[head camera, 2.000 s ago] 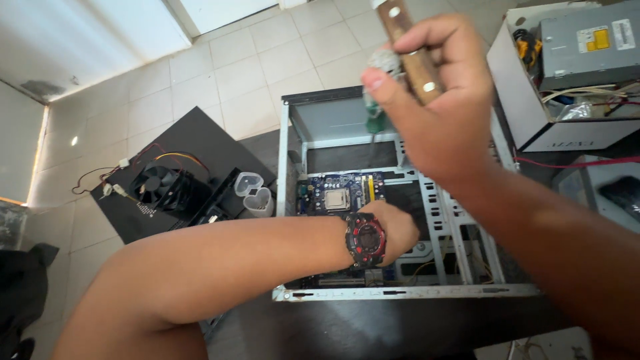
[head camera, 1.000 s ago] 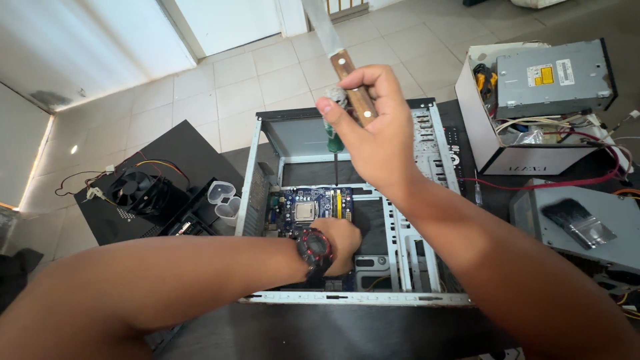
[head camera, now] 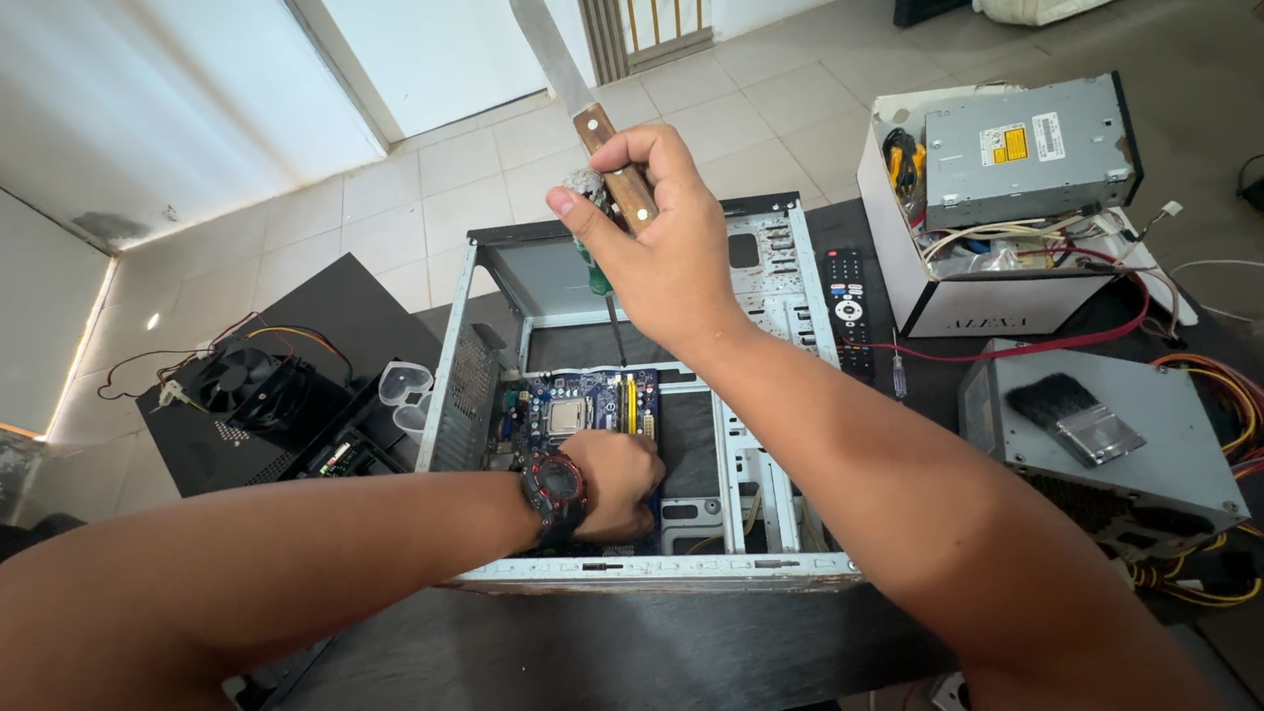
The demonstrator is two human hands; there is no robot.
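A blue motherboard [head camera: 538,400] with a bare processor [head camera: 567,417] lies inside an open computer case [head camera: 632,568]. My left hand [head camera: 614,484], below a wrist with a black and red watch, rests on the board's lower right part; its fingertips are hidden. Raised above the case, my right hand [head camera: 657,212] grips a wooden-handled knife [head camera: 592,123], its blade pointing up and away, together with a green-handled screwdriver [head camera: 596,272]. The screwdriver's shaft points down, its tip at the board's far edge; whether it touches a screw cannot be told.
A black CPU fan [head camera: 244,380] and clear plastic pieces [head camera: 406,383] lie left. At right are a remote control [head camera: 846,306], a small screwdriver [head camera: 899,375], a white box [head camera: 1007,308] holding an optical drive [head camera: 1027,148] and cables, and a brush [head camera: 1076,420] on a power supply [head camera: 1155,474].
The view has shifted. The screwdriver's shaft, held in my right hand, now reaches the board's far edge. My left hand stays at the board's lower right part.
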